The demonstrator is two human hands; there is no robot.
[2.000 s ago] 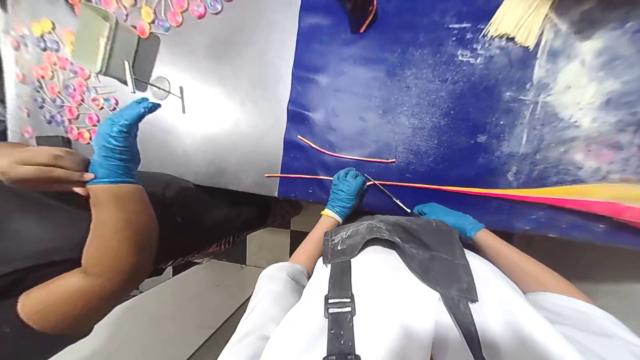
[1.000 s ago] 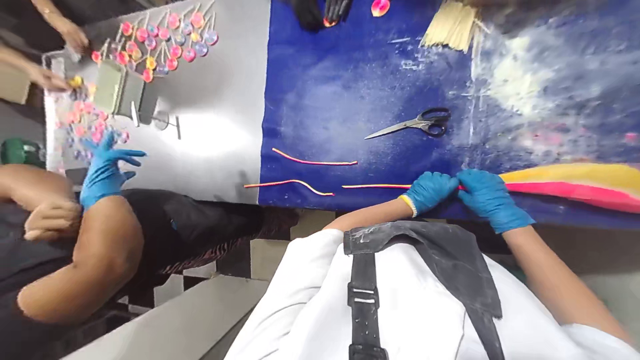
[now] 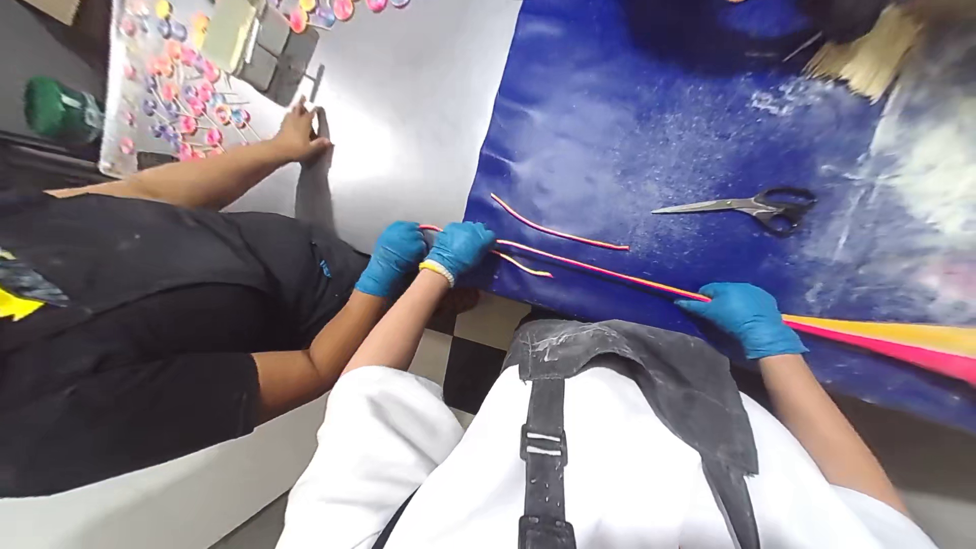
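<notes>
My left hand [image 3: 460, 250], in a blue glove, is closed on the thin end of a pink and yellow candy rope [image 3: 587, 266] near the left edge of the blue mat. My right hand [image 3: 741, 314], also gloved, grips the same rope farther right, where it widens into a thick yellow and pink mass [image 3: 884, 343]. A cut strand [image 3: 557, 232] lies just beyond the rope. A shorter strand [image 3: 526, 265] shows on the near side, its left end hidden by my left hand. Scissors [image 3: 755, 206] with black handles rest on the mat beyond my right hand.
A co-worker's gloved hand [image 3: 396, 255] is beside my left hand, and their bare hand [image 3: 302, 137] reaches over the metal table [image 3: 396, 99]. Round lollipops [image 3: 187, 99] lie at the far left near a grey metal device [image 3: 267, 49]. Pale sticks [image 3: 873, 57] lie at the back right.
My left hand has moved left along the mat, and the hands are now wide apart on the rope. The scissors, in hand two seconds ago, lie on the mat. The co-worker's gloved hand has come beside mine.
</notes>
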